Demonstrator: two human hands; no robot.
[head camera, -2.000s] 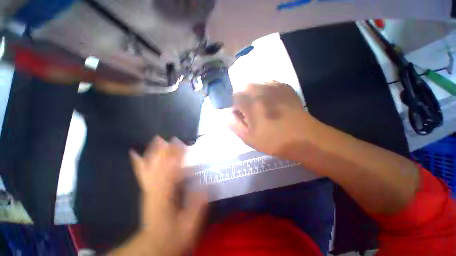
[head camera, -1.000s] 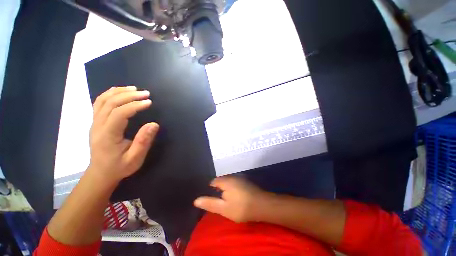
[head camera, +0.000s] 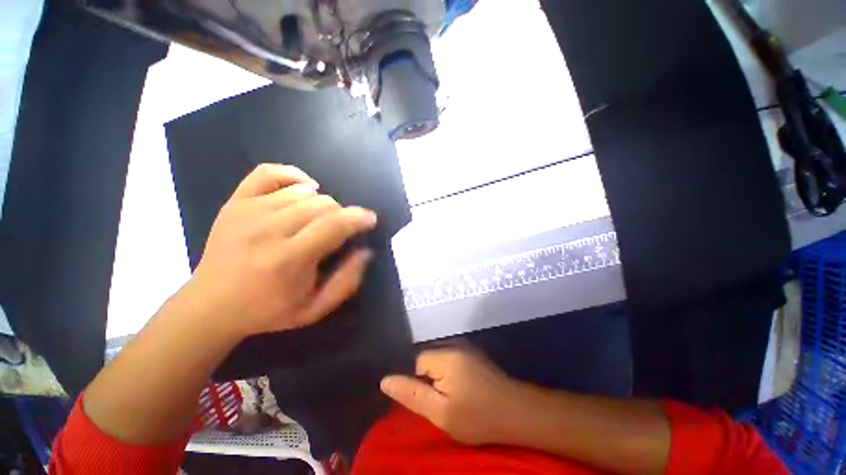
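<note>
A black cut panel (head camera: 297, 148) with a stepped right edge lies on the white machine bed, its top edge under the needle area, and hangs over the table's front edge. My left hand (head camera: 278, 255) rests on the middle of the panel, fingers bent, thumb apart from them. My right hand (head camera: 455, 394) is at the panel's lower right edge, thumb stretched towards the cloth, fingers curled; whether it pinches the cloth cannot be told. The presser foot area (head camera: 357, 88) is bright and blurred. A grey knob-like piece (head camera: 406, 93) sits just right of it.
Black cloth strips lie on the left (head camera: 65, 186) and the right (head camera: 677, 186). Black-handled shears (head camera: 812, 148) and a green-handled tool (head camera: 835, 100) are at far right. A ruler scale (head camera: 519, 269) runs along the front edge. A blue basket (head camera: 816, 325) and a white basket (head camera: 260, 440) are below.
Since two seconds ago, my right hand has moved from beside the needle area down to the front edge. In the last second, my left hand has moved right over the panel.
</note>
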